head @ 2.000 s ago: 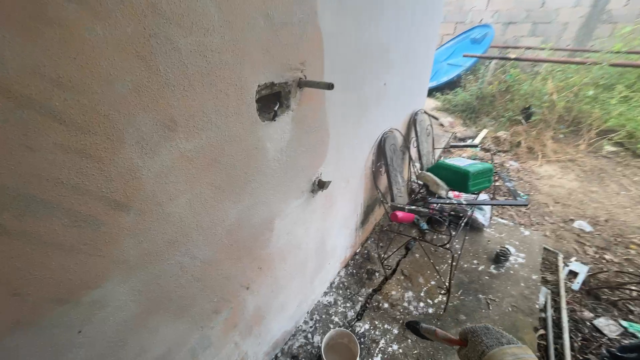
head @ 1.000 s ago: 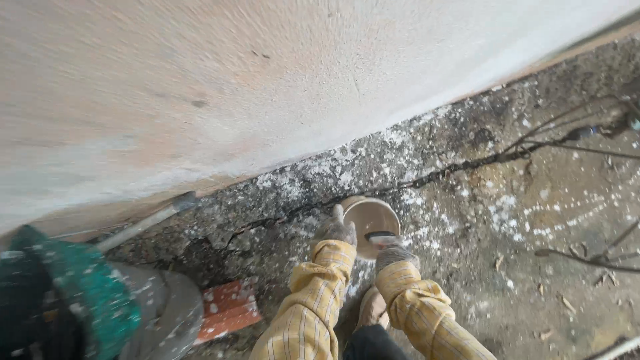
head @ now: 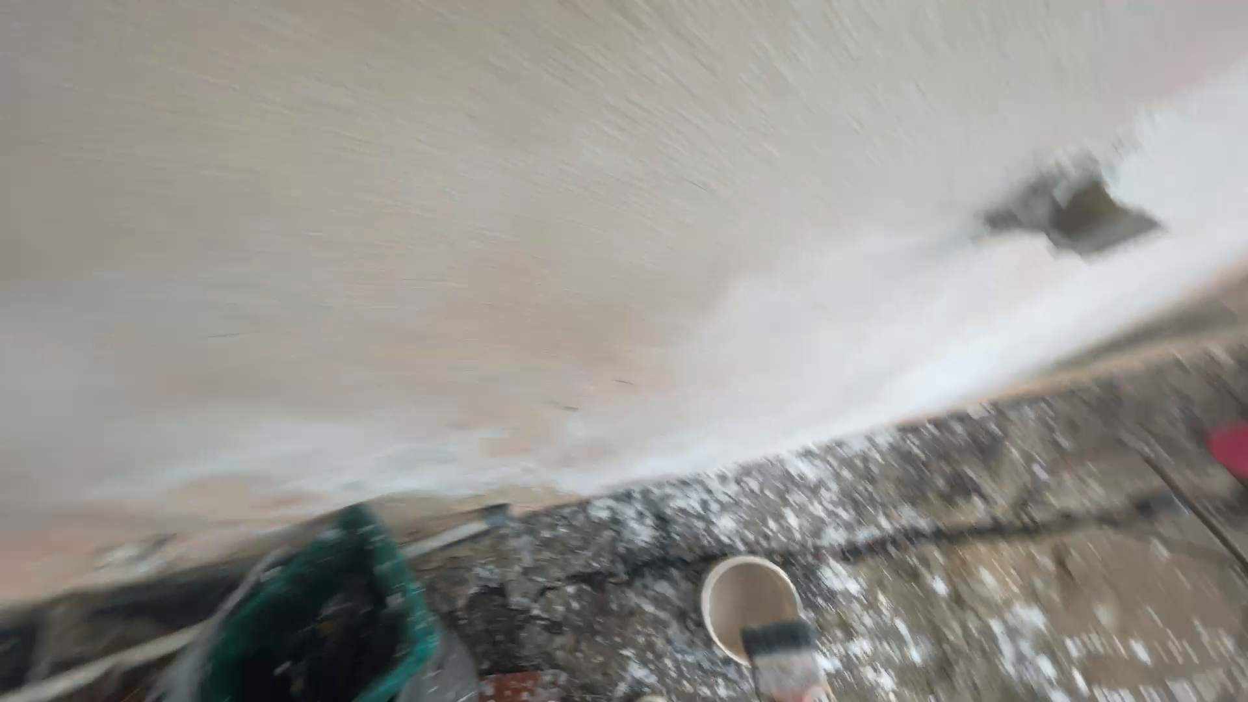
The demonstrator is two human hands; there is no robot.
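Observation:
A paintbrush [head: 780, 663] with dark bristles rises from the bottom edge, its bristle end over the lower right rim of a small round container [head: 710, 603] with a pale rim. Whatever holds the brush is hidden below the frame; neither my left hand nor my right hand can be made out. Above them spreads a wall [head: 546, 244], patchy in white, beige and pinkish tones, with a broken hole [head: 1082, 214] at the upper right. Motion blurs the picture.
A green-rimmed bucket [head: 419, 624] with a dark inside stands at the lower left, beside a pale rod or handle [head: 453, 534]. A reddish, paint-spotted piece [head: 522, 685] lies near it. White splashes cover the rough ground [head: 975, 575]. Something pink [head: 1230, 448] shows at the right edge.
The view has tilted up toward the wall. Both gloved hands, at the container one second ago, are out of frame. The brush now shows above the container's lower right rim.

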